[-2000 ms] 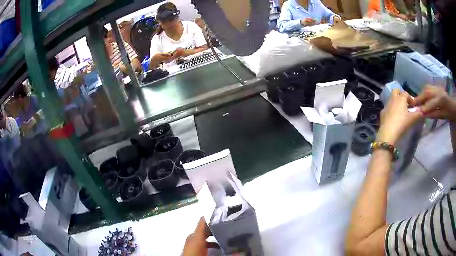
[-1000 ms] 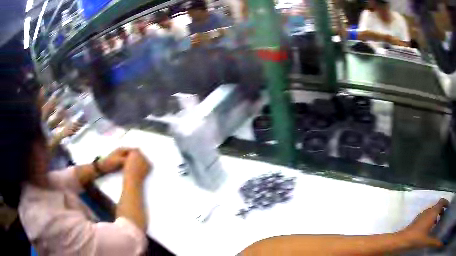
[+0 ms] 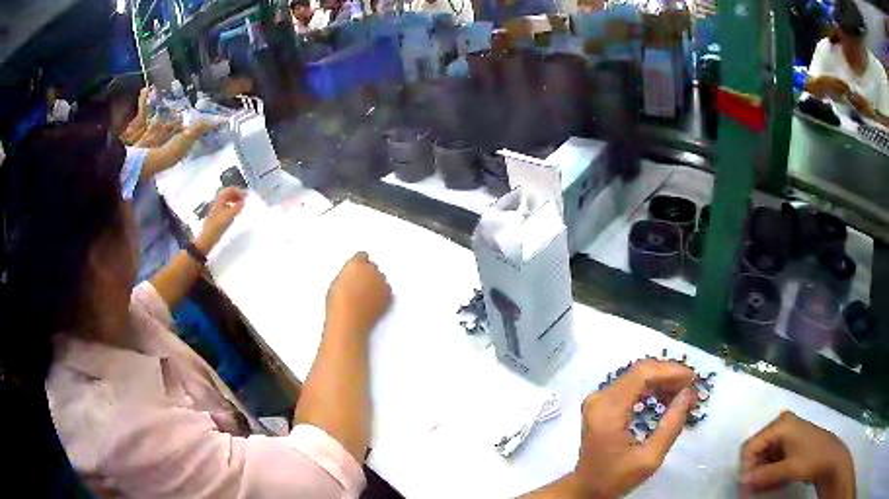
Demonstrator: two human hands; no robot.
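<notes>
My left hand (image 3: pixel 636 421) is over the loose pile of small accessories (image 3: pixel 702 382), with thumb and index finger curved towards each other. Pieces show between them; whether the fingertips hold one cannot be told. My right hand (image 3: pixel 797 456) is low at the right, fingers loosely curled, with nothing visible in it. A tall open carton (image 3: pixel 531 304) stands upright behind the pile, flaps up, with white material in its mouth. A bundled white cable (image 3: pixel 526 425) lies on the bench left of my left hand.
A person in a pink top (image 3: pixel 185 419) sits at the left, an arm on the white bench (image 3: pixel 409 390). A green post (image 3: pixel 736 185) with red tape rises behind the pile. Black round housings (image 3: pixel 655 249) stand beyond the bench. Another box (image 3: pixel 583 185) lies behind the carton.
The view has swung left. My left hand, earlier at the far right edge by a dark blurred item, is now over the accessory pile. My right hand has come into view.
</notes>
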